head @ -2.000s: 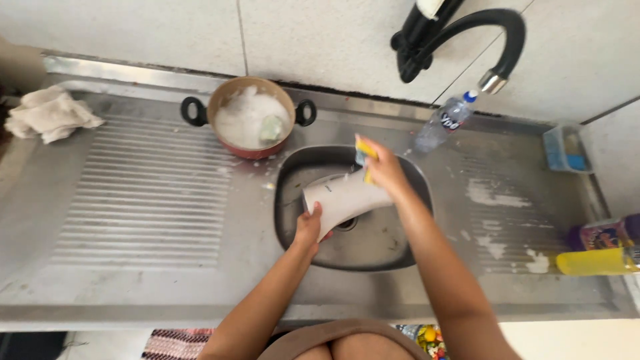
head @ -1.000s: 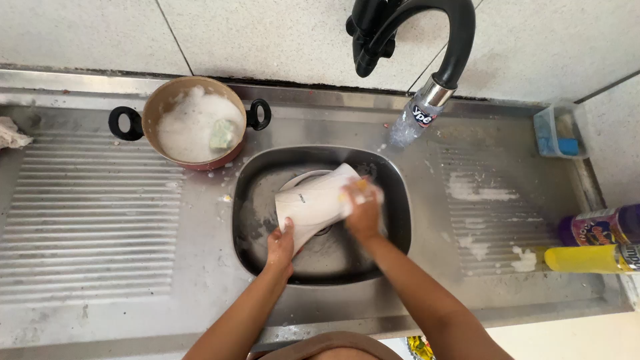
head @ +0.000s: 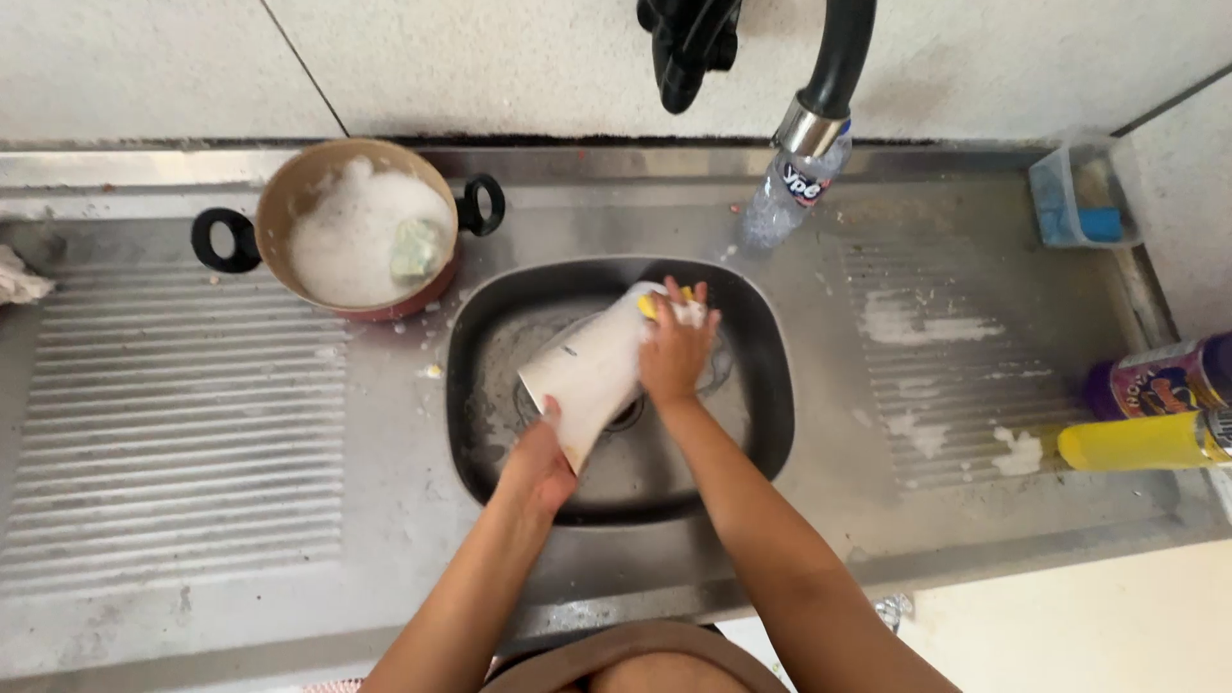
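Over the steel sink basin (head: 674, 481) a white plastic container (head: 592, 361), tilted and smeared with suds, is held at its lower left end by my left hand (head: 541, 462). My right hand (head: 679, 351) presses a foamy yellow sponge (head: 648, 307) on the container's upper right end. The container hides part of the drain. Left of the basin stands a red pot (head: 279, 207) with a beige inside and black handles. Suds (head: 346, 231) fill much of it, and a pale green block (head: 417, 250) lies in them.
A black faucet (head: 842, 58) reaches over a clear detergent bottle (head: 784, 197) behind the basin. At the right are a plastic box (head: 1054, 202) with something blue, a purple bottle (head: 1155, 380) and a yellow bottle (head: 1131, 443). A cloth (head: 19, 279) lies at the far left.
My right hand has moved along the container with the sponge, while my left hand keeps its hold. The container's angle has shifted, now slanting more steeply. The view has moved.
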